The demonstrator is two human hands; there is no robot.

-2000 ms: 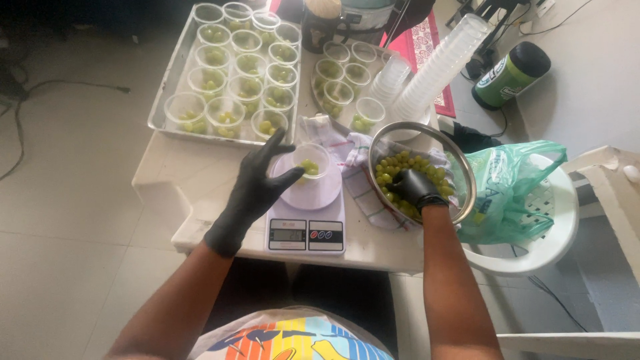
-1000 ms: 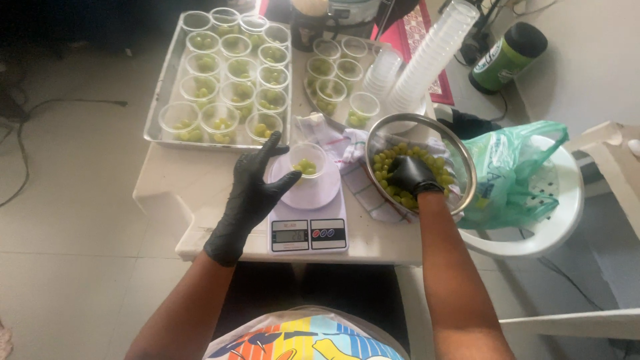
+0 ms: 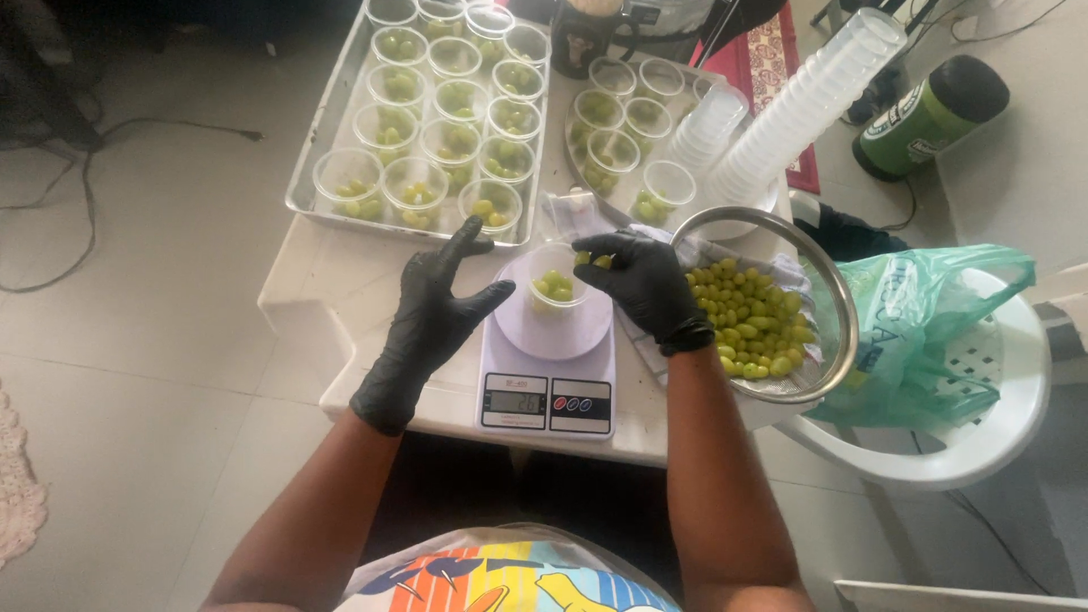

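A digital kitchen scale (image 3: 548,374) lies near the table's front edge, and a clear plastic cup (image 3: 558,289) with several green grapes stands on its round plate. My right hand (image 3: 642,285), in a black glove, pinches a few grapes (image 3: 593,259) at the cup's right rim. Left of the cup, my gloved left hand (image 3: 433,314) is spread with nothing in it, its fingertips near the tray's front edge. To the right, a metal-rimmed mesh strainer (image 3: 837,340) holds many loose grapes (image 3: 752,323) and rests partly over a striped cloth (image 3: 642,344).
A metal tray (image 3: 310,183) with rows of grape-filled cups stands at the back left. Behind the strainer are a round tray (image 3: 571,140) with more cups and tall leaning stacks of cups (image 3: 799,110). A green plastic bag (image 3: 909,331) lies on a white plastic chair (image 3: 1024,399).
My right hand has moved left out of the strainer to the cup on the scale, with grapes in its fingers. My left hand stays beside the cup.
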